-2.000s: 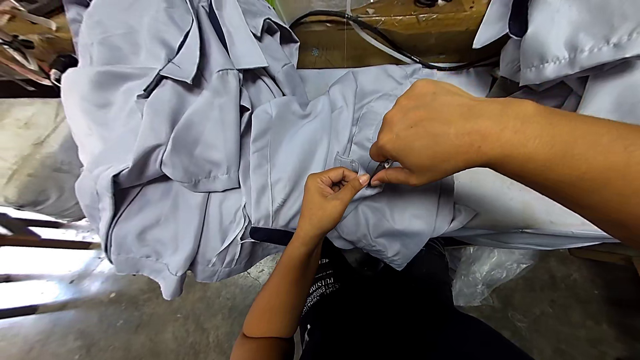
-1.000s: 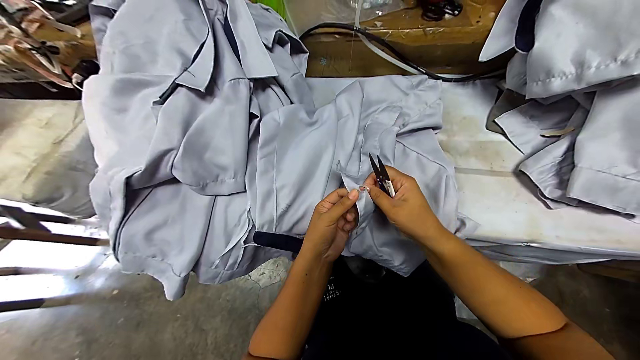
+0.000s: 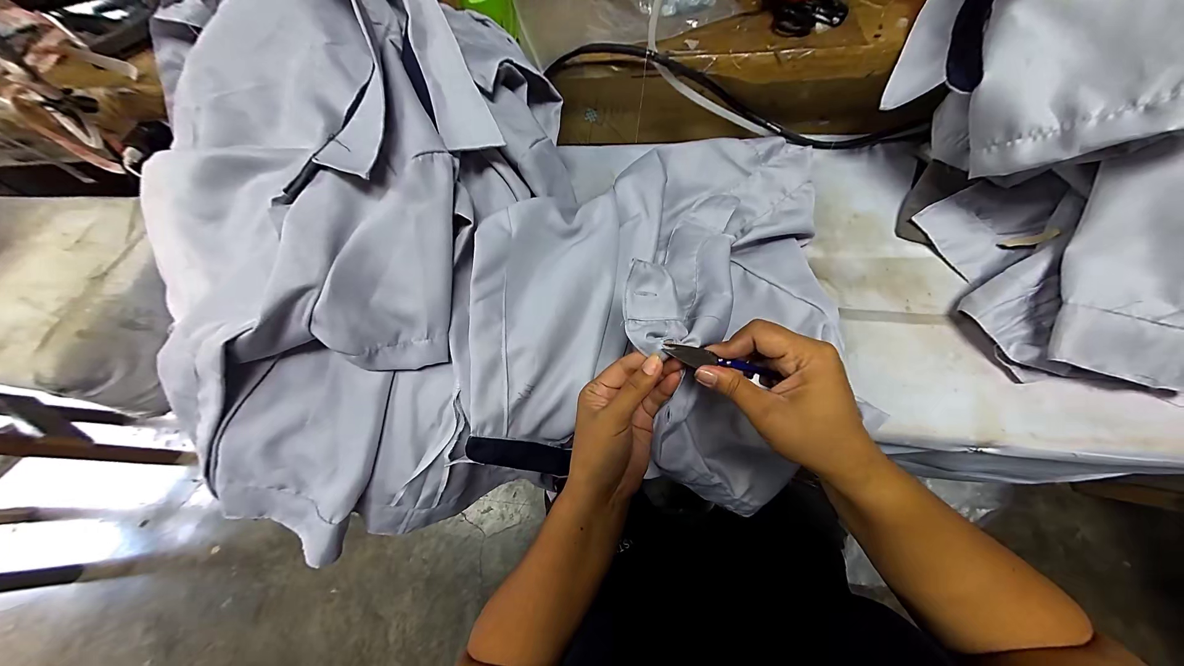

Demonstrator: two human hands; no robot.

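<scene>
A light grey shirt [image 3: 546, 305] lies over the padded bench, part of it over the lap. My left hand [image 3: 624, 416] pinches the cloth at a buttonhole band [image 3: 652, 301] between thumb and fingers. In my right hand [image 3: 795, 388] is a pair of thread snips [image 3: 694, 356] with dark blades and a blue handle. The snips' tip meets the cloth right beside my left fingertips. A dark navy strip [image 3: 518, 454] of cloth sticks out left of my left wrist.
More grey garments with dark trim [image 3: 277, 231] are heaped at left. Another pile [image 3: 1082, 120] hangs at the right. Behind the white bench top [image 3: 962, 370], a black cable [image 3: 712, 88] crosses a wooden ledge [image 3: 832, 60], where black-handled scissors [image 3: 809, 14] lie.
My right hand was over the cloth, then showed the snips with blades pointing up; now they point left at the cloth. My left hand still pinches the cloth.
</scene>
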